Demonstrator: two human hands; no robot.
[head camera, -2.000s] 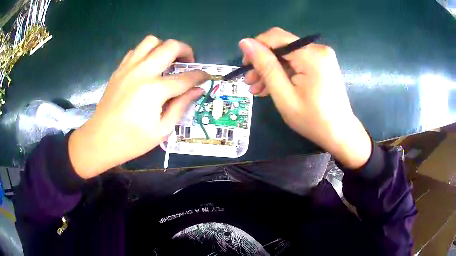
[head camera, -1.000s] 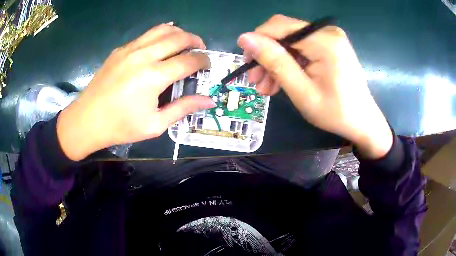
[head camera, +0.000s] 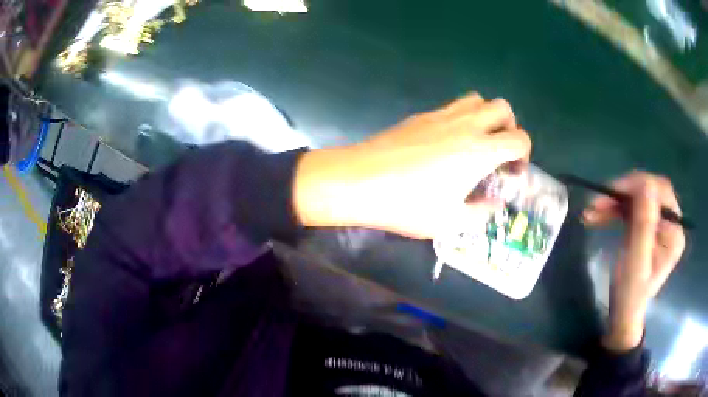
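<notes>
The white socket housing (head camera: 550,203) lies open on the dark green bench, tilted in view and blurred. A green circuit board (head camera: 528,239) sits inside it. My left hand (head camera: 419,167) is on the housing's upper left side, with fingertips curled over its edge and inside. My right hand (head camera: 640,233) is right of the housing, off it, and holds a thin black pointed tool (head camera: 604,188) like a pencil. The tool's tip is near the housing's upper right corner. The housing's left part is hidden under my left hand.
Clear plastic wrap (head camera: 225,112) lies on the bench behind my left forearm. A pile of gold pieces with white wires (head camera: 128,27) is at the upper left. A pale rail (head camera: 636,54) crosses the upper right. More gold pieces (head camera: 78,217) show low at the left.
The view has turned and blurred, so the housing shows farther right and tilted. My right hand and the black tool have moved out of the housing to its right. My left hand stays on it.
</notes>
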